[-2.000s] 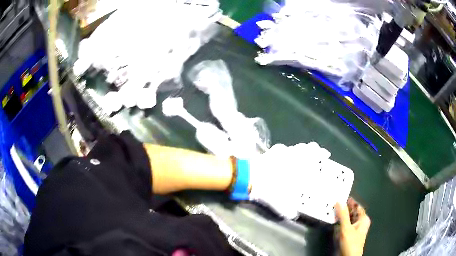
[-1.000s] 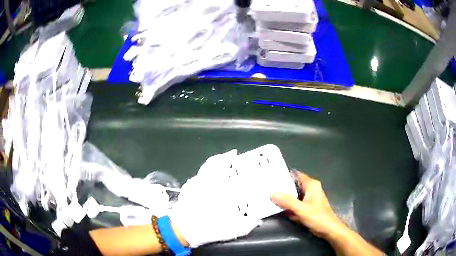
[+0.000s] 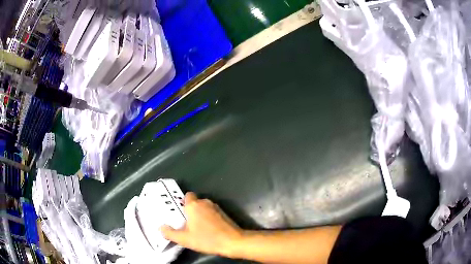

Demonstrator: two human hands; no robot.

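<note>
A white housing [image 3: 164, 202] with small socket holes on its face is held tilted at the lower left, above the dark green mat. My bare right hand [image 3: 204, 224] grips its right side, thumb on the face and fingers at the far edge. My left hand [image 3: 133, 229], in a white glove, is against the housing's left side. It is overexposed, partly merged with the white housing and cut off at the lower edge, and its wrist is not visible. The underside of the housing is hidden.
White housings [image 3: 131, 56] stand on a blue sheet [image 3: 193, 38] at upper left. A dark driver [image 3: 64, 98] hangs beside them. More housings [image 3: 51, 193] lie at left. Bagged cords [image 3: 387, 77] and a white cord end [image 3: 396, 205] are at right. A blue strip [image 3: 181, 120] lies on the mat [image 3: 279, 129].
The view has swung right, so the hands and housing now appear farther left. The housing is more tilted and still held. The left wrist has left the picture; the right sleeve has come in.
</note>
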